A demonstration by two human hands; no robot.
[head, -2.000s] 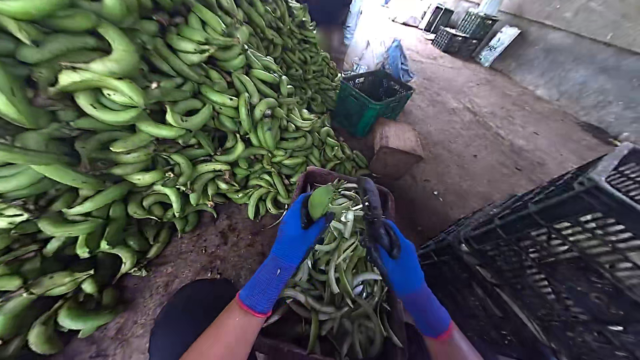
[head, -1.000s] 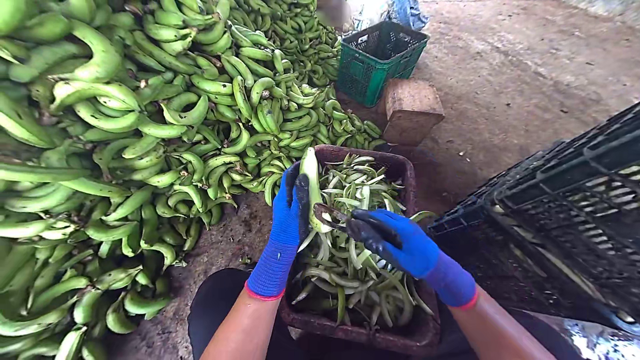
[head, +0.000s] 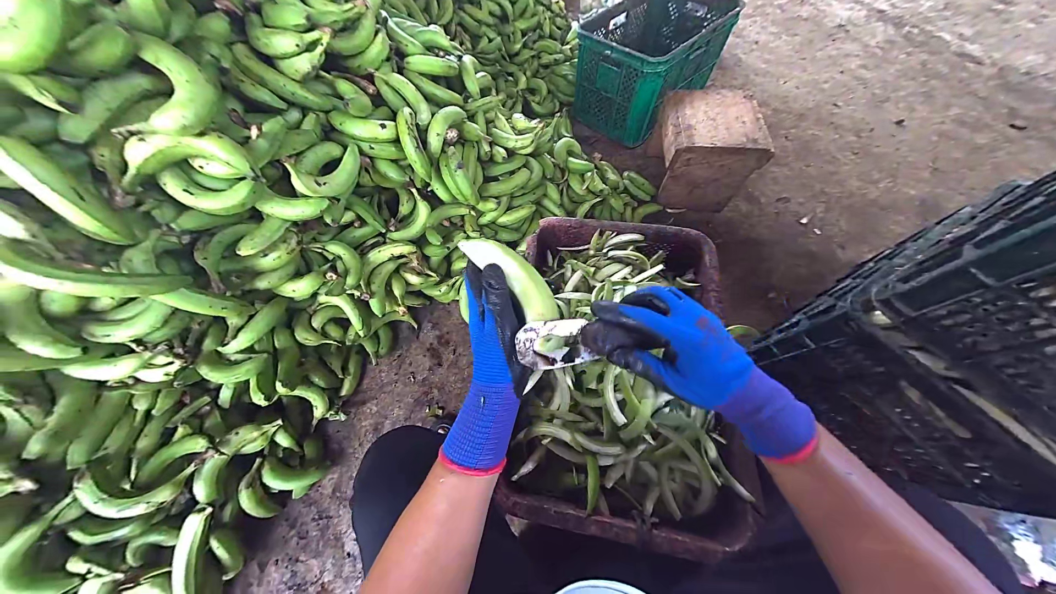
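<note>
My left hand [head: 495, 330], in a blue knit glove with black palm and fingers, grips a green plantain [head: 518, 279] whose upper end points up and away. A pale, peeled-looking patch shows at that upper end. My right hand [head: 660, 338], gloved alike, holds a peeling tool with a smeared metal blade [head: 551, 342] against the plantain's lower part, close to my left palm. Beneath both hands stands a dark reddish crate [head: 708, 256] full of green peel strips [head: 627, 437]. The blade's far end is partly hidden by my right fingers.
A large heap of green plantains [head: 330, 190] covers the left side. Beyond the crate are a wooden block [head: 716, 140] and a green plastic crate [head: 619, 91]. Black plastic crates [head: 932, 355] rise close on the right. Concrete floor [head: 891, 124] shows behind.
Two seconds ago my hands were farther apart; now the blade in my right hand meets the plantain. Since one second ago, the plantain's pale end has tilted left. The view has shifted downward.
</note>
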